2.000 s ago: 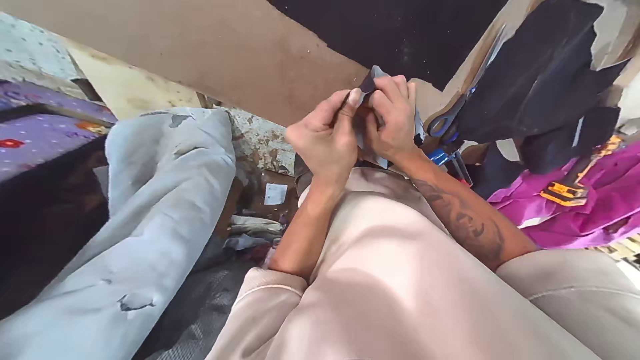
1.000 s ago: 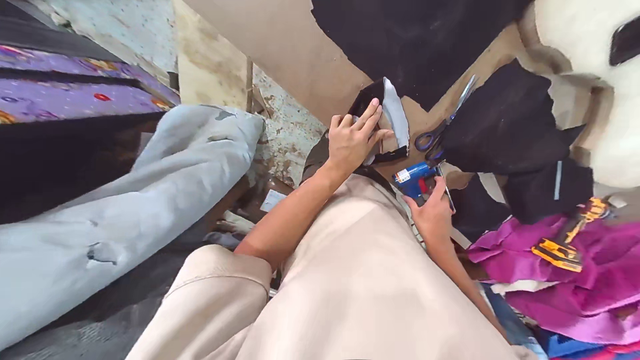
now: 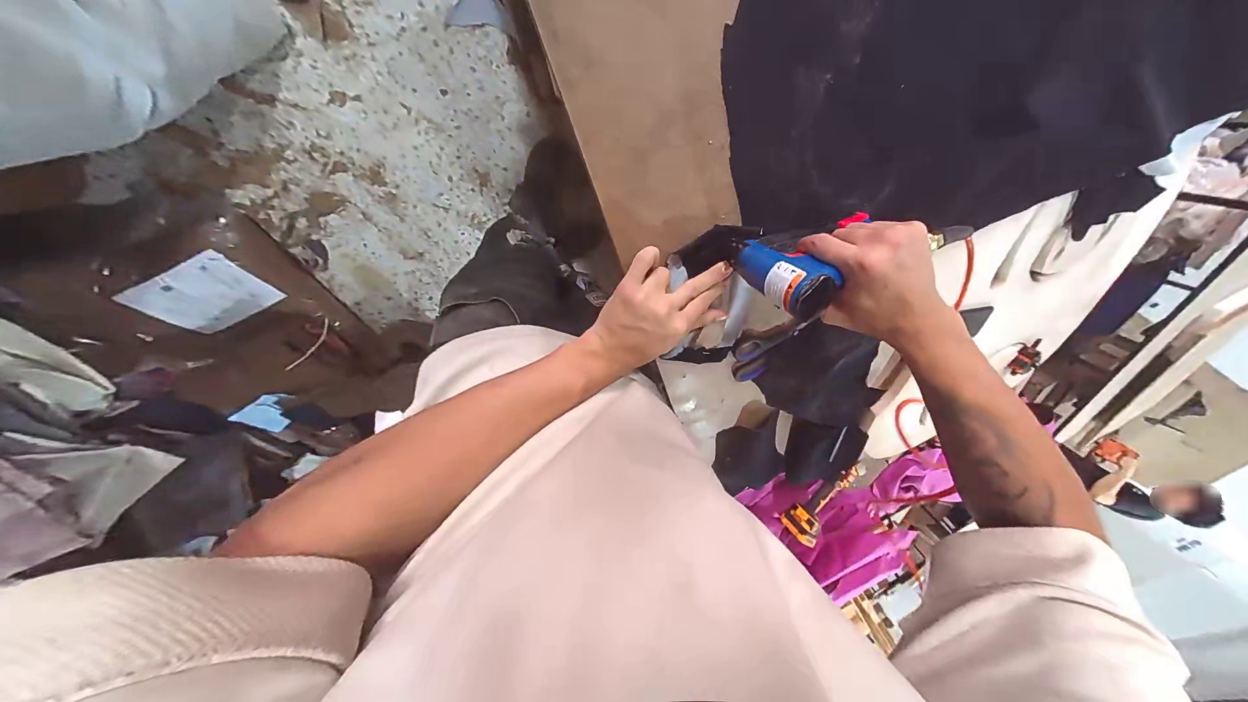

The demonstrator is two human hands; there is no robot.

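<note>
My right hand [image 3: 882,278] is closed around a blue spray can or blue handheld tool [image 3: 795,278]; which one, I cannot tell. Its labelled end points toward me, above the scissors. My left hand [image 3: 663,307] lies on a small black and light-grey fabric piece [image 3: 726,317] at the table's near edge, fingers spread, fingertips close to the blue tool. The handles of a pair of scissors [image 3: 756,361] show just below the tool. A large black fabric sheet [image 3: 907,107] lies beyond both hands on the brown tabletop [image 3: 653,117].
Black fabric scraps [image 3: 814,375] and magenta cloth [image 3: 853,541] with a yellow tool [image 3: 801,524] lie to the right. A red-orange hose [image 3: 965,273] crosses pale material. Another person [image 3: 1121,487] is at the far right. A grey-covered bulk [image 3: 127,68] stands upper left, with scraps on the floor below.
Two seconds ago both hands held the small piece up together. Then my right hand took hold of the blue tool near the scissors; now it is raised over the piece. The view has swung considerably.
</note>
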